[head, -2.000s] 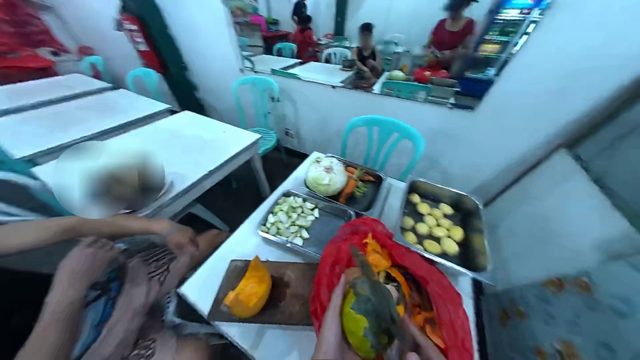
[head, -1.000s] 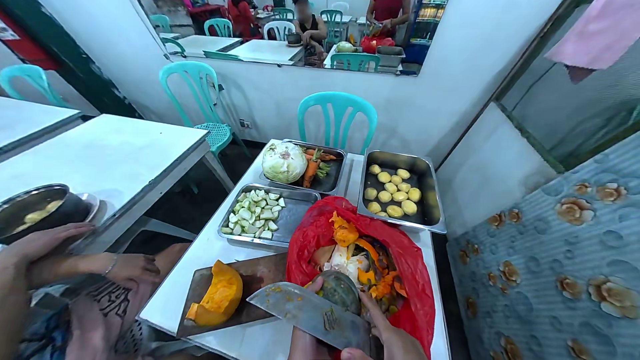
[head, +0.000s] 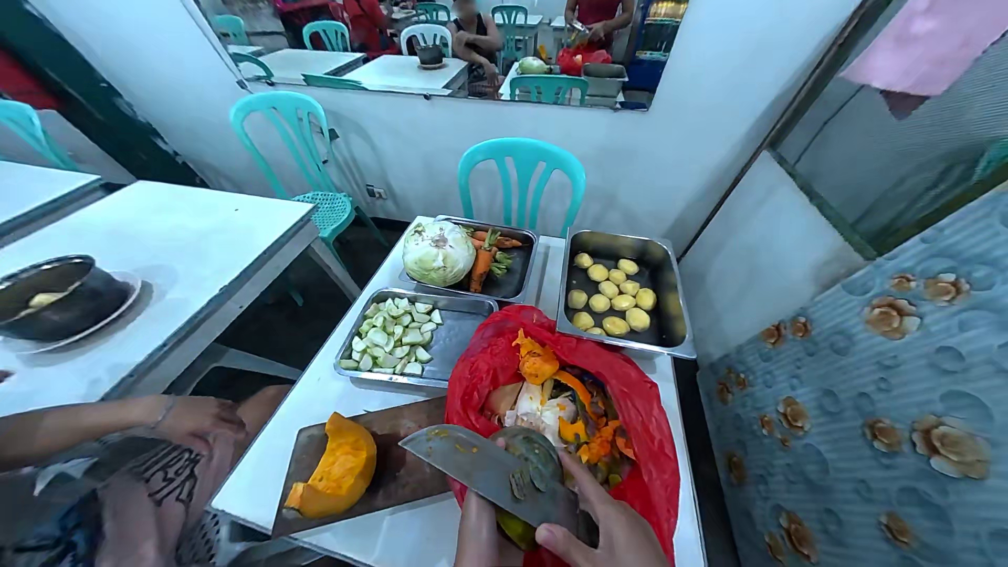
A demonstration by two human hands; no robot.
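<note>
My right hand (head: 610,524) holds a wide-bladed knife (head: 488,472), its blade lying across a green-skinned piece of squash (head: 531,453). My left hand (head: 478,528), partly behind the blade, grips the squash piece. Both are over a red plastic bag (head: 650,441) filled with orange peelings (head: 600,441) and other scraps. To the left, a peeled orange squash wedge (head: 339,468) rests on a dark cutting board (head: 402,472). Behind it a metal tray (head: 457,339) holds cut pale-green vegetable chunks (head: 394,335). The knife handle is hidden by my right hand.
A second tray (head: 524,295) bears a cabbage (head: 439,252) and carrots (head: 483,264). A deep metal pan (head: 679,315) holds peeled potatoes (head: 622,302). A teal chair (head: 524,169) stands behind the white table (head: 236,496). A seated person's arm (head: 102,425) is at left, near a dark pot (head: 87,295).
The knife blade, raised to the left of the squash piece one second ago, now lies across it. Two seconds ago the squash piece showed more of its yellow-green side. The view has shifted.
</note>
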